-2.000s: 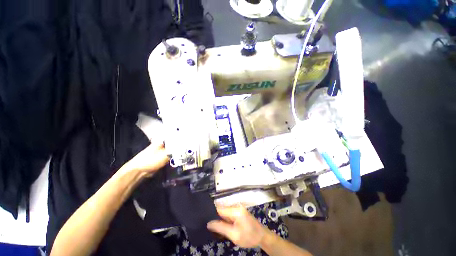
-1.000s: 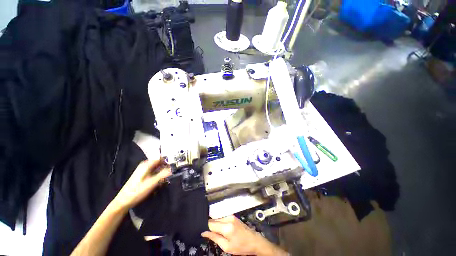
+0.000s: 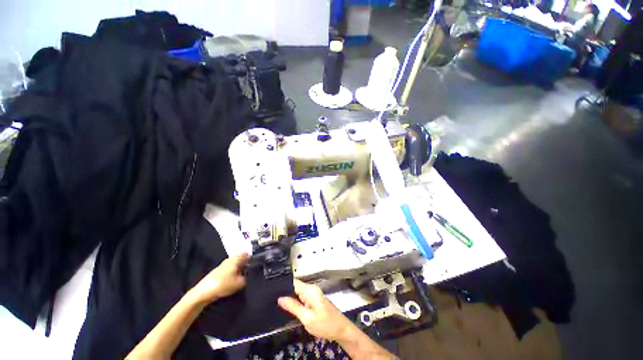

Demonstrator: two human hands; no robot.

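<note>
A black garment point(image 3: 257, 306) lies at the front left end of the cream sewing machine point(image 3: 352, 258), its edge at the dark presser foot area point(image 3: 271, 259). My left hand point(image 3: 224, 277) rests on the cloth just left of the foot, its fingertips partly hidden by the machine head. My right hand point(image 3: 315, 311) is at the cloth's right edge, below the lower arm, thumb and fingers on the fabric. Whether the cloth is pinched under the fingers is partly hidden.
A large black garment pile point(image 3: 127, 140) is at the left. Green snips point(image 3: 451, 229) lie on the white tabletop point(image 3: 465, 204). A blue-necked lamp point(image 3: 417, 232) stands over the machine. Black point(image 3: 333, 70) and white point(image 3: 383, 70) thread cones are behind. More black cloth point(image 3: 515, 239) is at the right. A person point(image 3: 586, 20) is far back.
The view has tilted up, showing more of the room and the garment pile. My right hand has moved up closer to the lower arm. My left hand stays beside the foot.
</note>
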